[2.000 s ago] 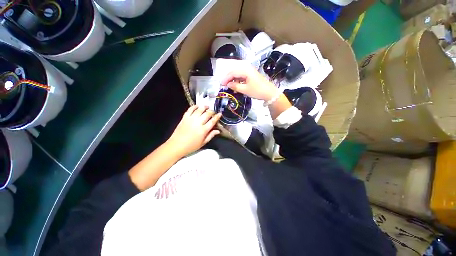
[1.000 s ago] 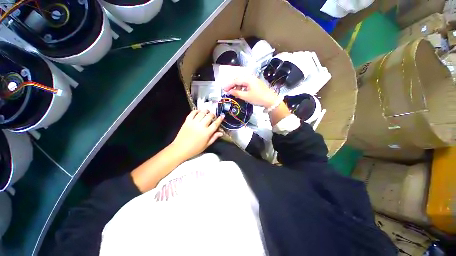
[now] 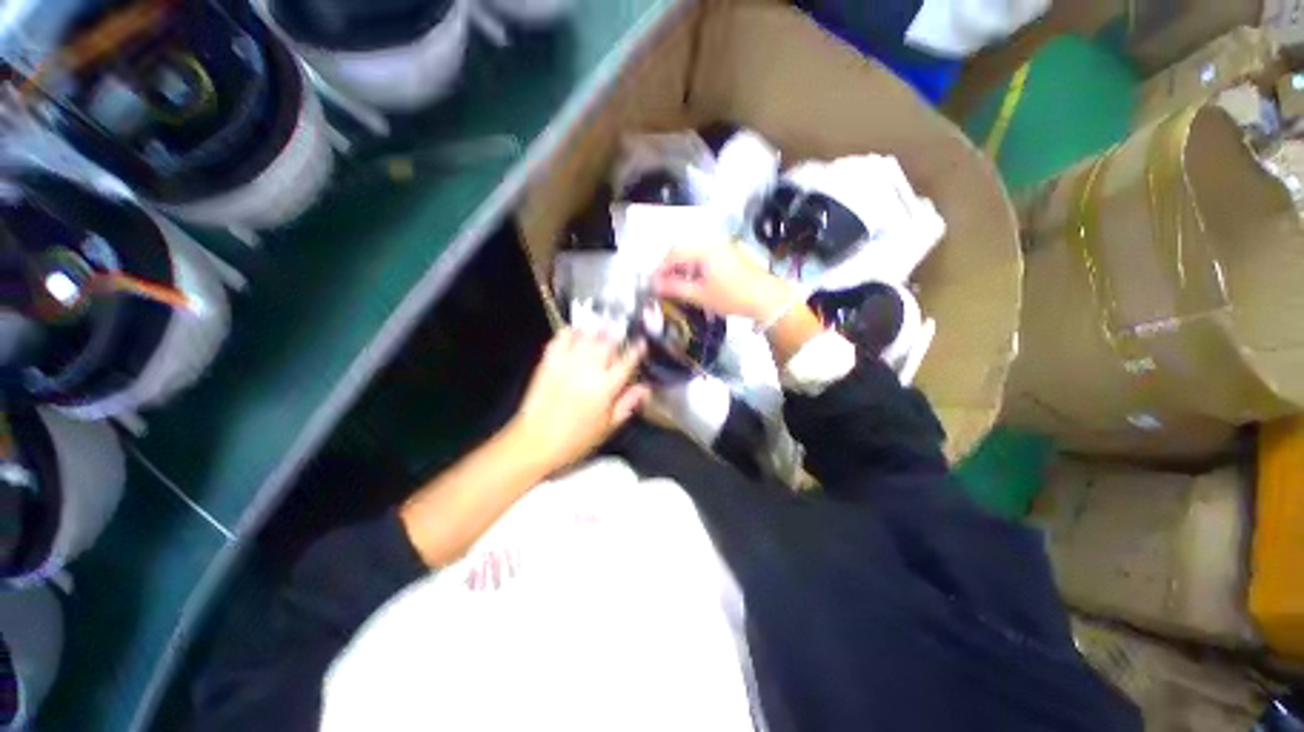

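Observation:
A camera housing unit [image 3: 697, 343] with a dark open interior and blurred wires lies at the near left side of the open carton [image 3: 987, 243]. My left hand [image 3: 579, 383] rests on the unit's left edge, with its fingertips at the rim. My right hand [image 3: 715, 282] is over the unit's upper side, fingertips bunched close together near the wires. Whether the fingertips pinch a wire or plug cannot be made out because of the blur. Other white units with black shells [image 3: 827, 229] lie around it in the carton.
At left, a green bench [image 3: 358, 258] with a metal edge bears a row of white housing units [image 3: 157, 329] with coloured wires. A slim tool [image 3: 455, 155] lies near its edge. Brown cartons [image 3: 1144, 272] and an orange-sided box [image 3: 1277, 529] stand at right.
The whole view has shifted slightly and blurred, with the bench units lower in the picture. Both hands stay at the same unit, with little visible change in their pose.

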